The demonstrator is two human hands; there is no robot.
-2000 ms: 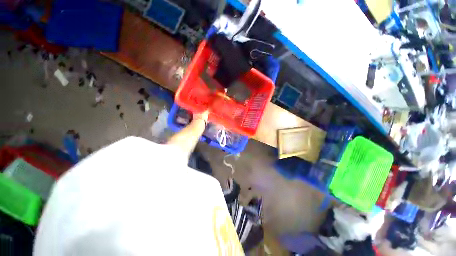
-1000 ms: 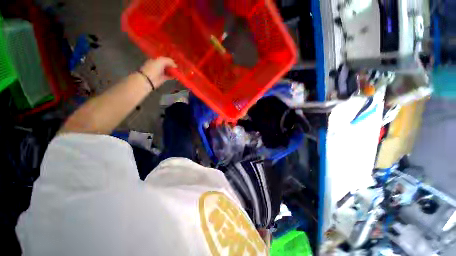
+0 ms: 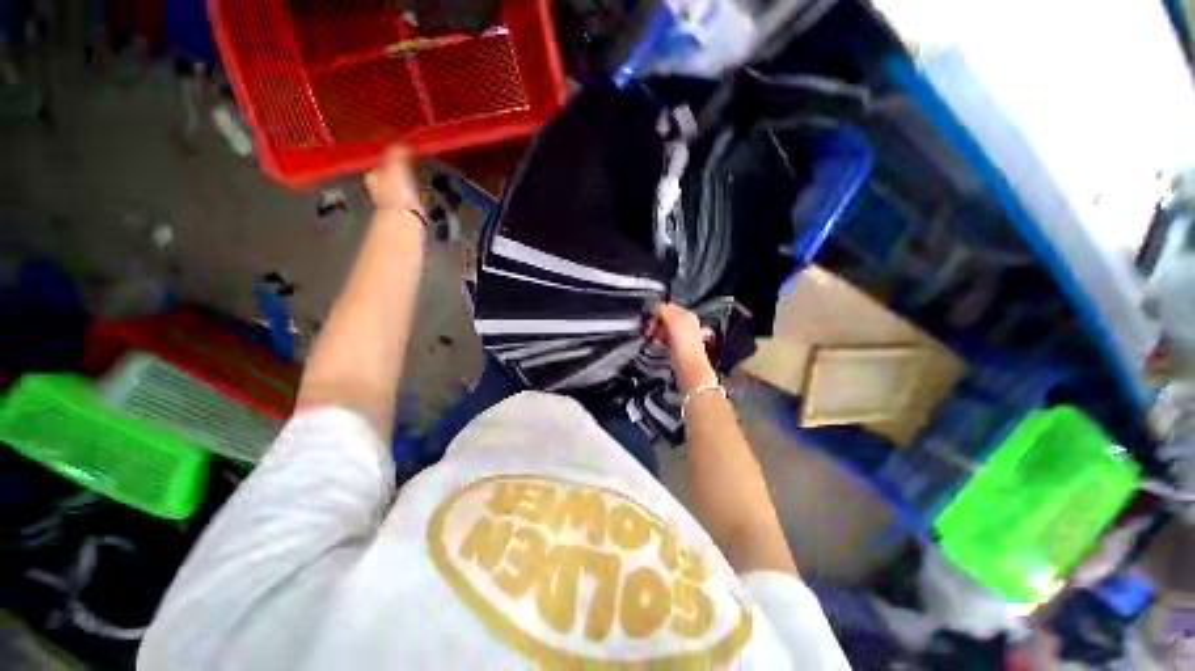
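Note:
My left hand [image 3: 393,184] grips the near rim of a red plastic basket [image 3: 417,85], held up at the upper left; dark scraps and a small yellow item show in it. My right hand [image 3: 679,328] grips a bundle of black-and-white striped cut pieces [image 3: 564,236] at its cinched middle. The bundle fans out on both sides of a pale tie [image 3: 671,197]. It covers most of a blue plastic crate [image 3: 835,190], whose right edge shows beyond it. My right fingers are partly hidden in the fabric.
A tan bench [image 3: 813,315] with a framed square board [image 3: 858,385] runs to the lower right. A green basket [image 3: 1038,505] stands at the right. Another green basket [image 3: 105,443] and a pale basket [image 3: 190,409] are at the left. A blue-edged table [image 3: 1009,210] is at upper right.
The red basket has moved up and left in my left hand. My right hand has come into view, gripping the striped bundle, which now appears over the blue crate.

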